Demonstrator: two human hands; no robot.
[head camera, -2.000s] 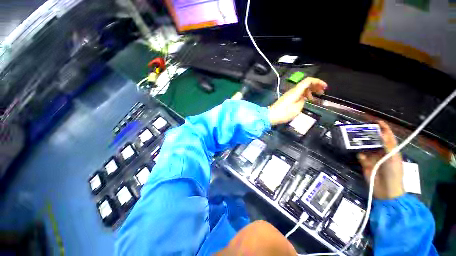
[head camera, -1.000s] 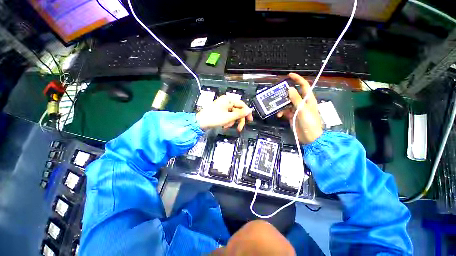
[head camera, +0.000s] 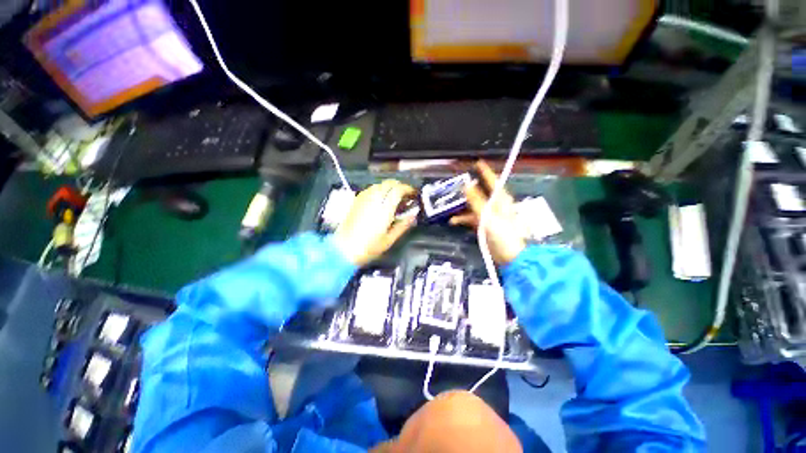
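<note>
My right hand (head camera: 497, 219) holds a small dark test piece with a pale edge and printed face (head camera: 446, 196) over the back of the clear blister tray (head camera: 424, 352). My left hand (head camera: 376, 219) is just left of it, fingers curled on something small and dark that I cannot make out. A second printed test piece (head camera: 440, 296), with a white cable at its lower end, lies in the front of the tray between white-faced units (head camera: 372, 303). Another white-faced unit (head camera: 537, 217) is at the back right. A white cable (head camera: 265, 104) runs down behind my left hand.
A black barcode scanner (head camera: 626, 234) and a white bar (head camera: 688, 241) are right of the tray. A pale-banded scanner (head camera: 257, 211) and a mouse (head camera: 183, 203) are left. Keyboards (head camera: 486, 129) and monitors are behind. Filled trays stand at lower left (head camera: 97, 367) and right (head camera: 785, 199).
The head view has shifted, bringing the right-side stacked trays into view. My left hand, earlier reaching across from the left with pinched fingers, is now more curled beside the test piece. My right hand still holds it.
</note>
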